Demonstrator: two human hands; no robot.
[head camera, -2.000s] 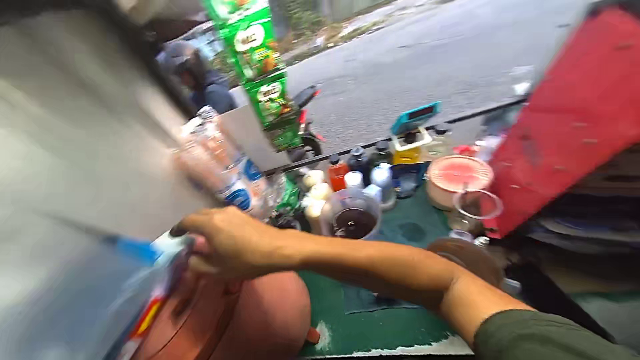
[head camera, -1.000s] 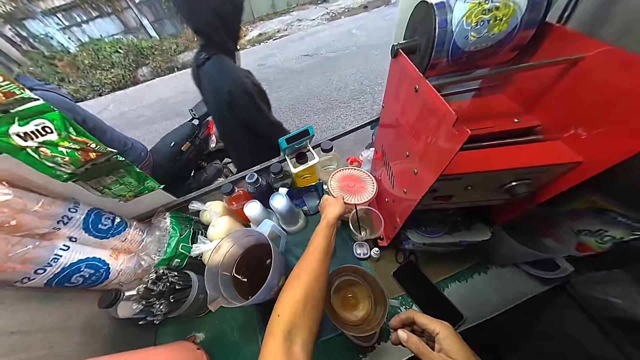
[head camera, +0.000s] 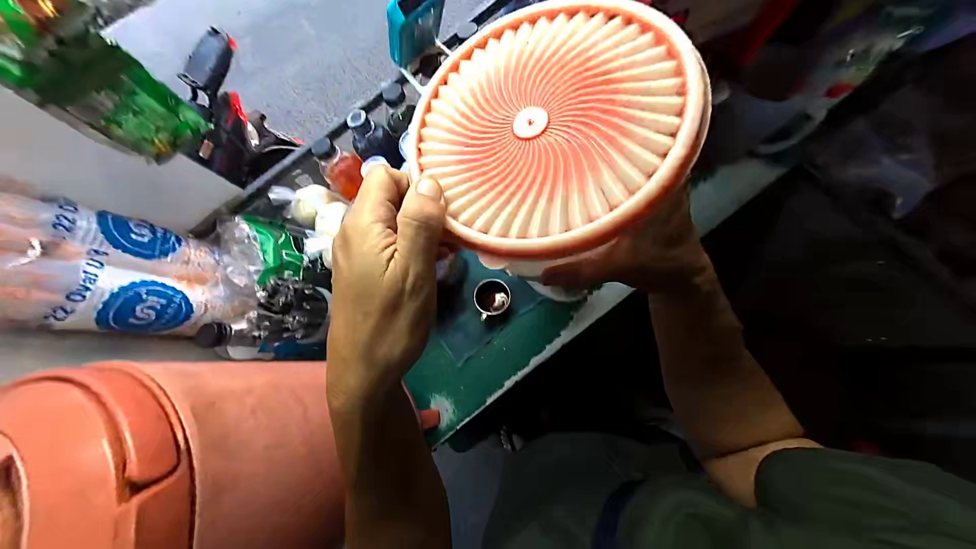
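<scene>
A round plastic container with a pink and white pleated lid (head camera: 564, 137) is held up in front of me. At the lid's left edge, my left hand (head camera: 389, 252) grips the rim, its thumb on top. My right hand (head camera: 640, 244) is around the lower right side, its fingers partly hidden beneath the container. Below the container a small metal cup (head camera: 492, 298) with dark contents stands on the green counter (head camera: 488, 343). The container's contents are hidden by the lid.
A large orange cooler (head camera: 252, 450) fills the lower left. Plastic-wrapped cup stacks (head camera: 145, 271) lie above it. Sauce bottles (head camera: 341, 166) line the counter's back edge near a teal-topped device (head camera: 414, 30). Green sachets (head camera: 107, 91) hang at upper left.
The lidded container, on the counter beside the red machine one second ago, is now raised and close to me. Both hands hold it. The view has swung a lot.
</scene>
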